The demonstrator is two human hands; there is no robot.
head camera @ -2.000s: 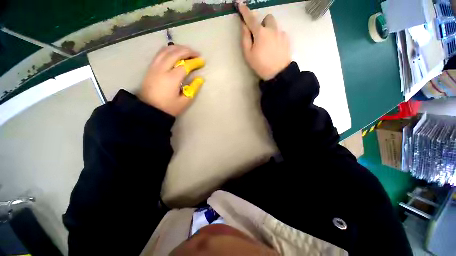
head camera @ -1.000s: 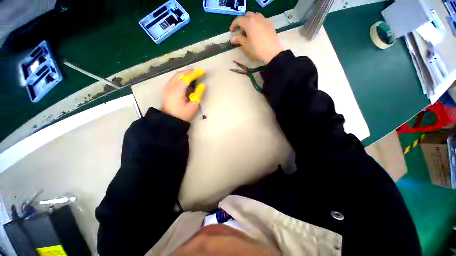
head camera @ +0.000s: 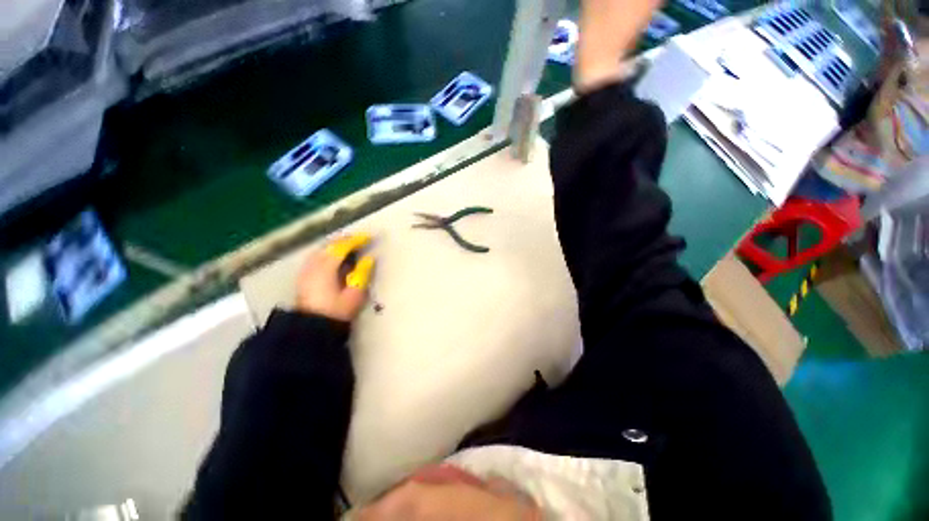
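Observation:
My left hand (head camera: 328,280), with yellow finger cots (head camera: 349,245) on thumb and finger, is over the left part of the beige sheet (head camera: 458,326). It is closed on a slim tool, mostly hidden, whose small dark tip (head camera: 378,307) shows below the fingers. Long-nose pliers (head camera: 453,226) with dark-green handles lie open on the sheet, untouched. My right hand (head camera: 611,36) is blurred, reaches past the upright post and is cut off by the top edge; its fingers are not visible.
Light-blue housings (head camera: 311,163) sit on the dark-green conveyor (head camera: 224,112) beyond the worn rail (head camera: 357,207). An upright post (head camera: 522,81) stands at the rail. Papers (head camera: 749,122) lie at right, above a red stool (head camera: 800,234). Large grey trays (head camera: 51,102) are at upper left.
The view has shifted right. My right hand has moved from the rail to the far upper right, away from the pliers, now fully visible. My left hand keeps the slim tool. More housings show.

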